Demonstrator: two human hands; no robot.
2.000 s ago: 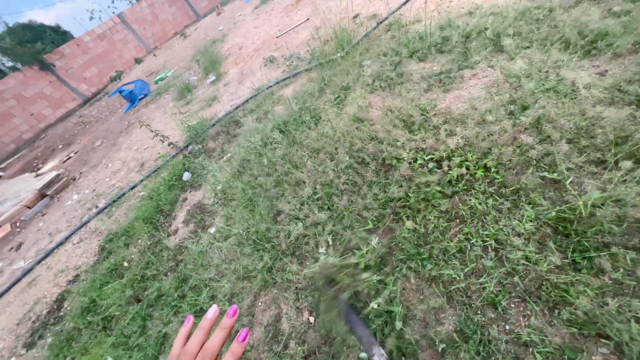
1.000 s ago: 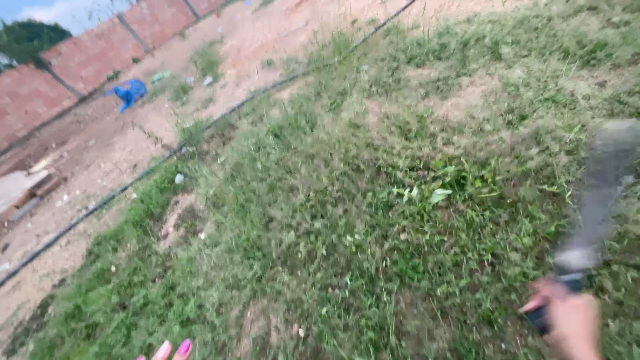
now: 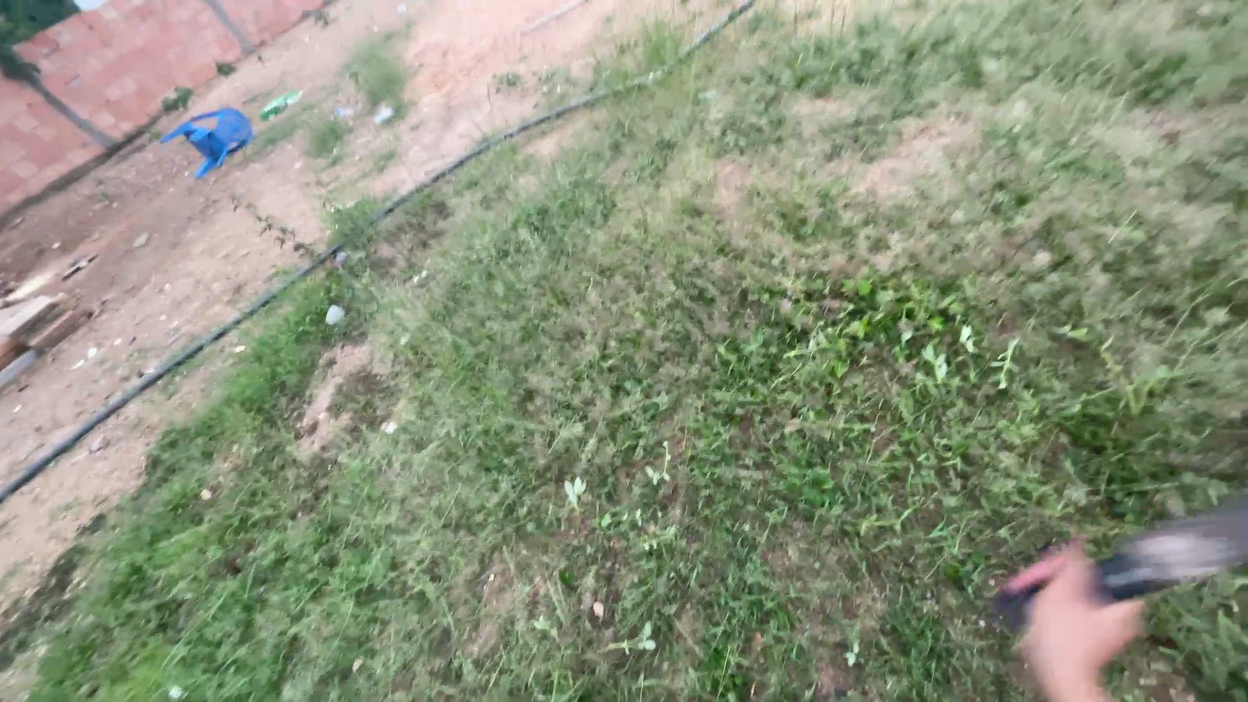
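At the lower right of the head view, my right hand (image 3: 1072, 619) is closed around the dark handle of a long-bladed tool, perhaps a machete (image 3: 1185, 548). Motion blurs both hand and blade, and the blade runs out past the right edge. Its blade points right, above the low grass and weeds (image 3: 780, 439). Pale leafy sprigs (image 3: 575, 490) lie scattered over the grass. My left hand is out of view.
A dark hose or pipe (image 3: 390, 207) crosses the ground diagonally. Beyond it are bare soil, an overturned blue plastic chair (image 3: 216, 136), a green object (image 3: 281, 104), boards (image 3: 29, 317) at the left edge and a block wall (image 3: 127, 63).
My left hand, at the bottom edge before, has left the view. My right hand, unseen at first, came in with the tool, whose blade has swung from pointing up to pointing right.
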